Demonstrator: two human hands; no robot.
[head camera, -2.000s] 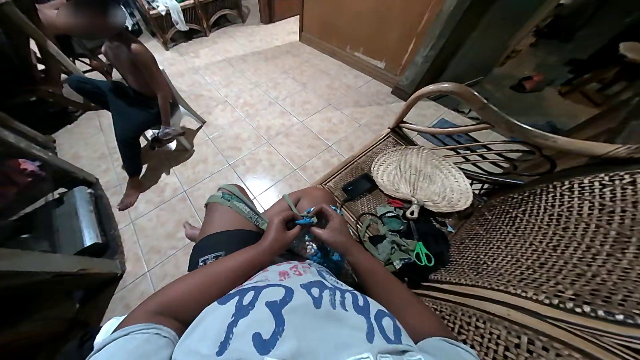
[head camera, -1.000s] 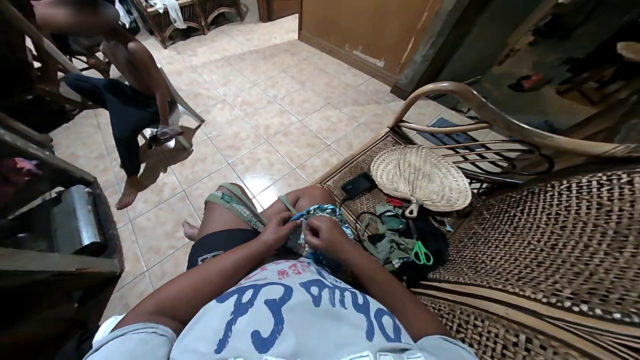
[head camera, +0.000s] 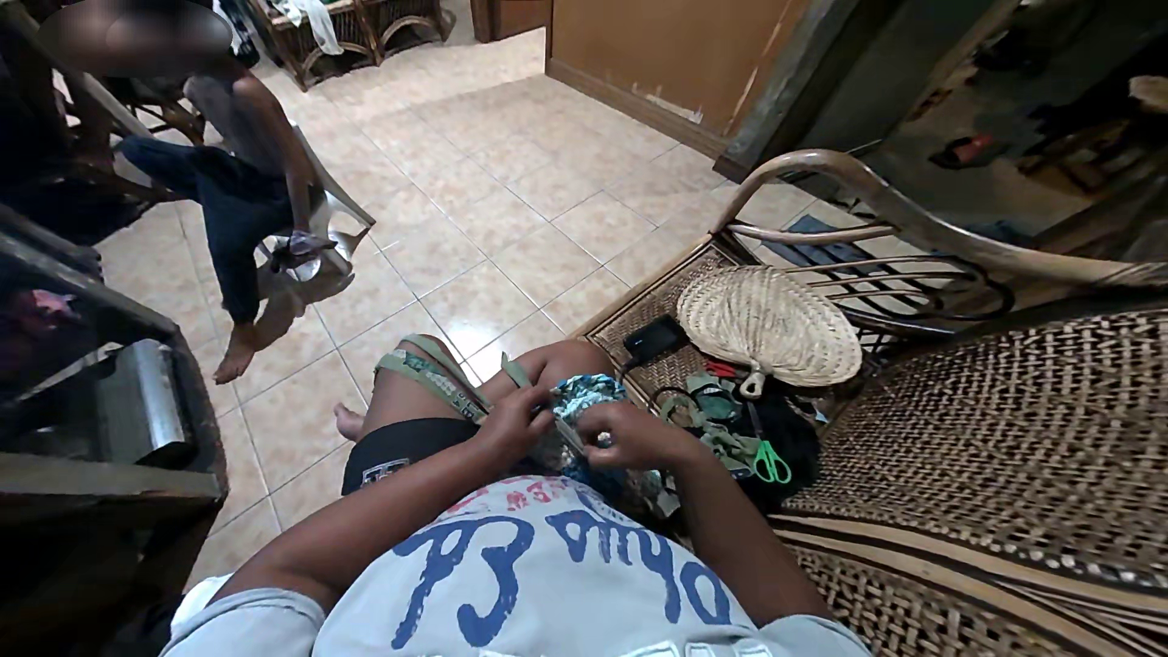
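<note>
Over my lap, my left hand (head camera: 517, 422) pinches a green fabric strip (head camera: 436, 381), whose length runs across my thigh. My right hand (head camera: 630, 436) is closed on a small pale strip or tool beside it, too blurred to name. Between and behind the hands lies a braided or crocheted piece in blue, teal and white (head camera: 589, 390). To the right, on the woven seat, are green fabric scraps (head camera: 721, 401) and scissors with green handles (head camera: 772, 463) on a dark cloth.
A woven palm fan (head camera: 771, 321) and a black phone or power bank (head camera: 653, 338) lie on the rattan bench (head camera: 1013, 438). At the left stands a dark wooden piece of furniture (head camera: 109, 479). Further back a person (head camera: 242, 182) sits on a plastic chair (head camera: 338, 187) on the tiled floor.
My right hand has moved right, away from my left hand, since two seconds ago. More of the blue and white piece shows between them.
</note>
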